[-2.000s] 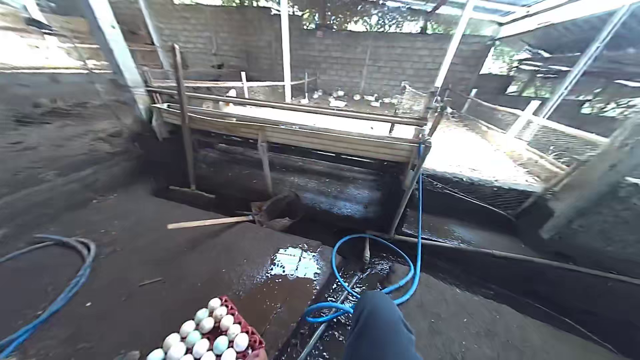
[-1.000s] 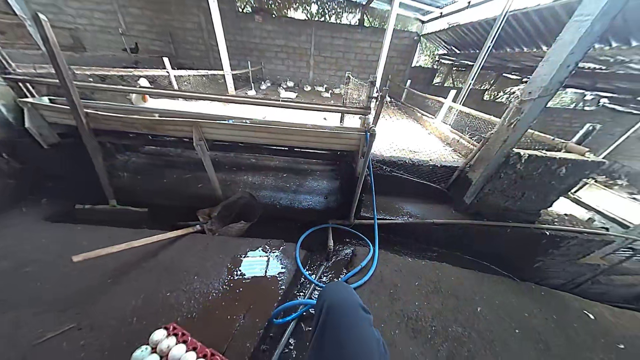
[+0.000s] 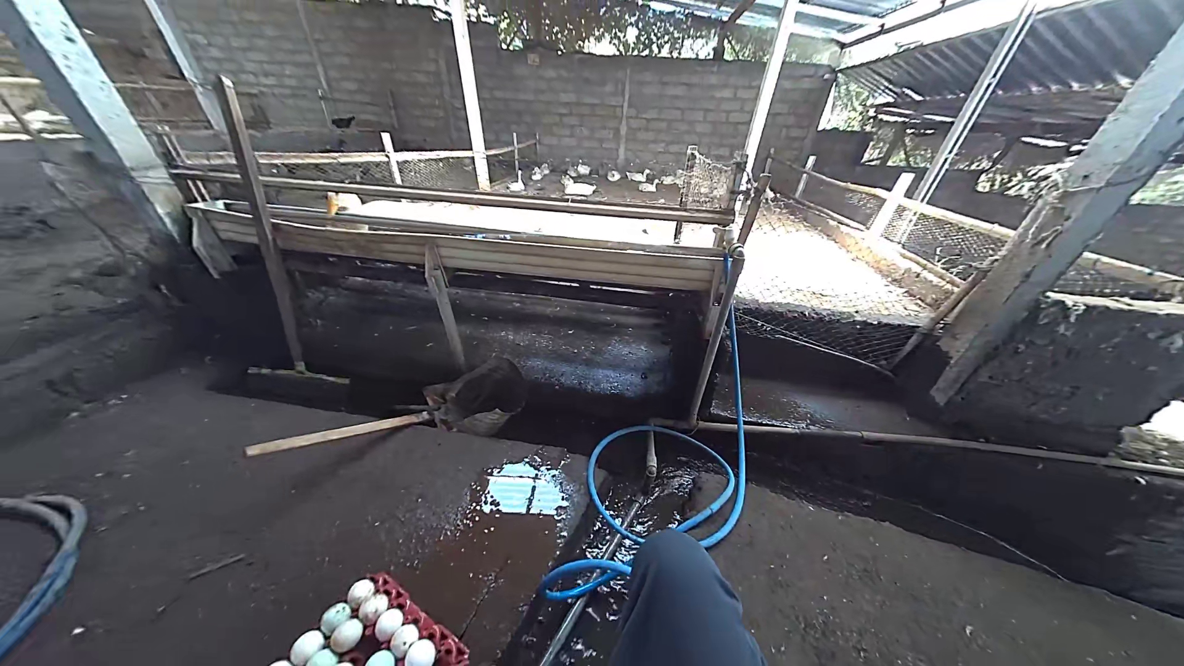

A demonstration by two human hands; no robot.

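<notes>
Neither of my hands shows in the head view, so what they hold cannot be seen. At the lower edge, left of my knee, a red egg tray bears several white and pale green eggs; its lower part is cut off by the frame. A blue hose hangs from a pipe at the trough's right end and lies in loops beside my knee. Farther off, a shovel's wooden handle rests on the ground, its dark metal blade at the gutter.
A long wooden trough stands on posts across the middle. Beyond it are a wire mesh fence, several white ducks and a block wall. Water wets the ground by the hose. A second hose lies at far left.
The view swings right and then back left, bringing more of the egg tray and the left-hand hose into sight than one second ago. The shovel, trough and blue hose stay put.
</notes>
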